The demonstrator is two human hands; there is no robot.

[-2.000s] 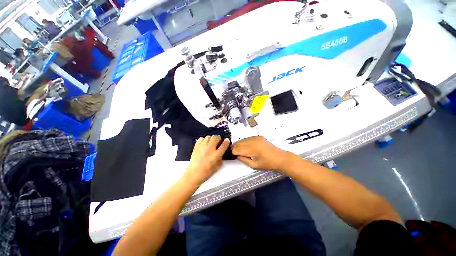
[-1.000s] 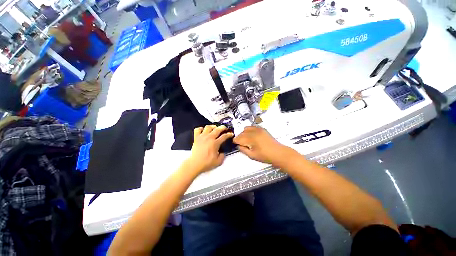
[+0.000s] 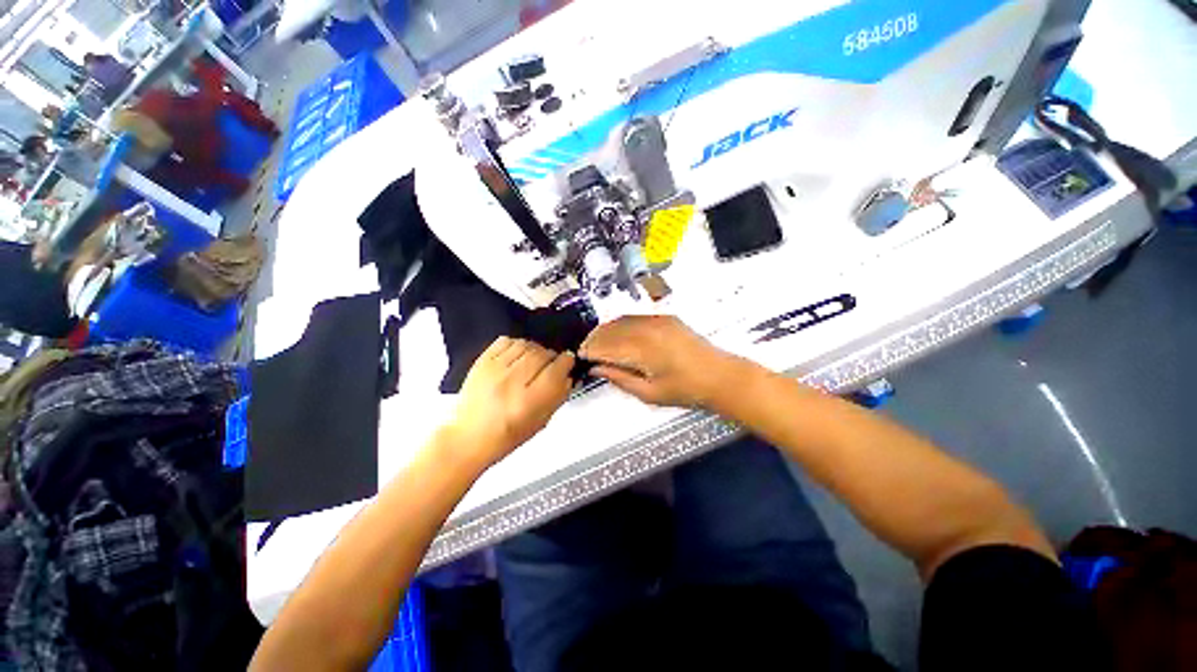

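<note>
The black fabric piece [image 3: 479,315] lies on the white table, its right end at the presser foot and needle area [image 3: 572,299] of the white JACK sewing machine [image 3: 840,138]. My left hand [image 3: 516,387] holds its near edge just in front of the needle. My right hand [image 3: 652,360] pinches the same edge, its fingertips close to the left ones. The fingertips partly hide the fabric edge. More black fabric [image 3: 394,223] lies behind and left of the needle.
A flat black cut panel [image 3: 315,407] lies on the table's left. Thread snips [image 3: 806,318] and a dark square plate [image 3: 743,222] are right of the needle. A control panel [image 3: 1054,179] is farther right. Plaid garments [image 3: 112,486] are piled left; a ruler [image 3: 630,453] runs along the front edge.
The view has shifted. Both hands have moved slightly; my left hand now sits lower, with its fingers drawn together at the fabric's near edge. Less fabric shows between the hands.
</note>
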